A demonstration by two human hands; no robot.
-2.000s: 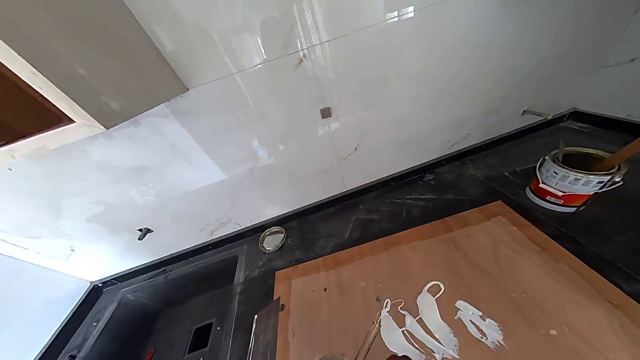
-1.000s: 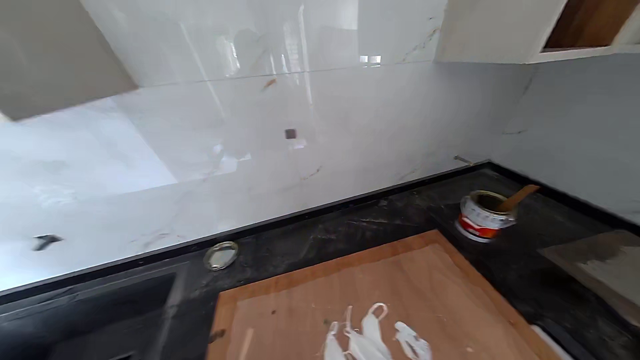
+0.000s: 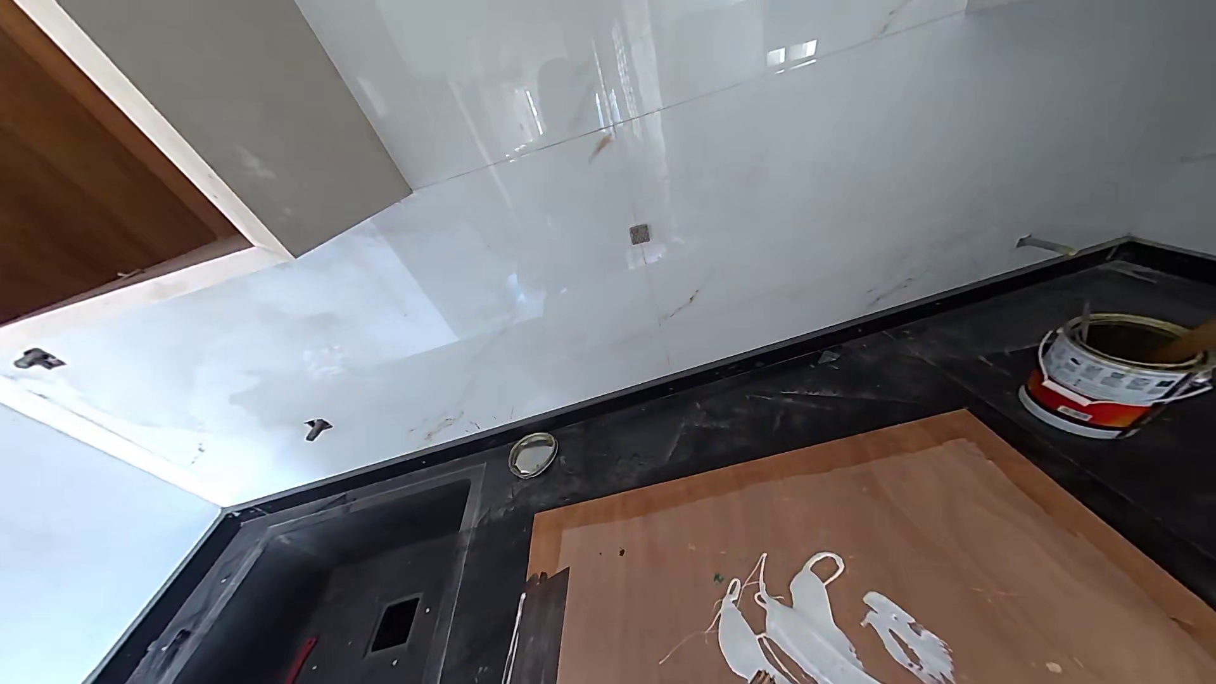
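Note:
Neither of my hands shows clearly; a tiny brown thing at the bottom edge beside the white paste cannot be made out. A brown wooden board [image 3: 883, 503] lies on the black countertop, cut off by the lower edge. Wet white paste [image 3: 807, 622] lies on it in looped streaks, with a separate smeared patch to their right. At the right stands an open metal can [image 3: 1092, 380] with a wire handle, a red and white label and a wooden stick [image 3: 1187, 344] leaning in its mouth. A round lid [image 3: 533, 455] lies behind the board's left corner.
A black sink [image 3: 380, 551] with a square drain opening is at the lower left, a red object [image 3: 300, 660] inside. Glossy marbled wall tiles [image 3: 760, 209] rise behind the black countertop [image 3: 788, 399]. An open wall cabinet [image 3: 152, 104] juts in at the upper left.
The view has swung and tilted strongly. The thin stick seen beside the white paste two seconds ago no longer shows there.

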